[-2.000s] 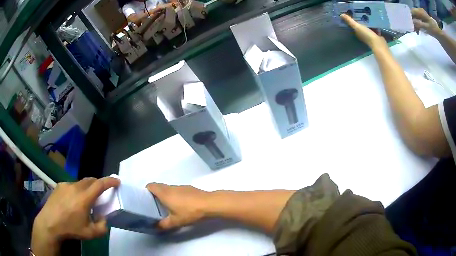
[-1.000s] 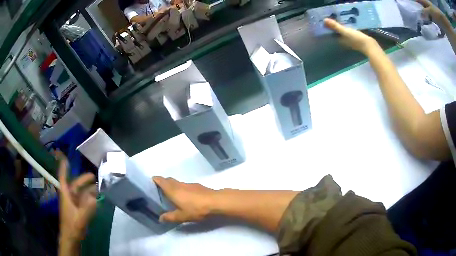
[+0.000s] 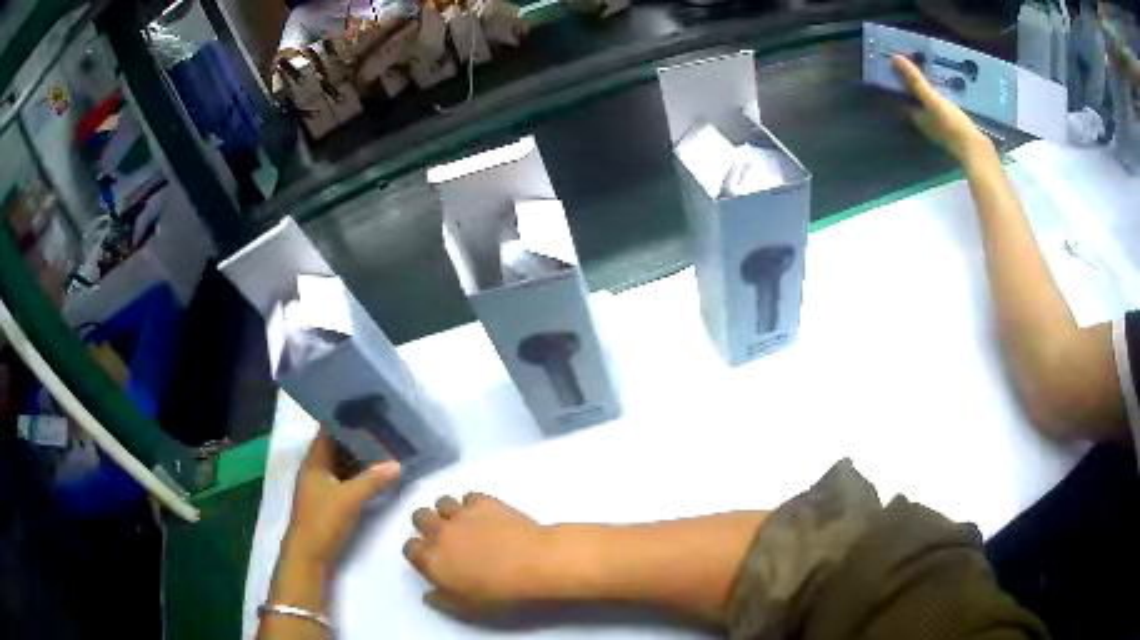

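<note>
Three pale retail boxes stand upright with open tops and lid flaps raised: a left one (image 3: 363, 406), a middle one (image 3: 553, 356) and a right one (image 3: 753, 275). Each front shows a dark device picture, and white folded pieces show in each mouth. My left hand (image 3: 335, 494), with a bracelet at the wrist, grips the lower side of the left box, thumb on its front. Its other fingers are partly hidden. My right hand (image 3: 481, 556) lies on the white bench sheet (image 3: 875, 388) in front of the boxes, fingers curled, holding nothing visible.
A dark conveyor (image 3: 625, 175) runs behind the boxes. At right, a neighbour's arm (image 3: 1019, 275) reaches to a blue printed box (image 3: 944, 75). A green frame post (image 3: 163, 138) stands at left. Brown items (image 3: 413, 56) lie beyond the conveyor.
The left box now stands further back and more upright. My left hand has come onto it; my right hand has let go and curled. The neighbour's blue box has shifted right.
</note>
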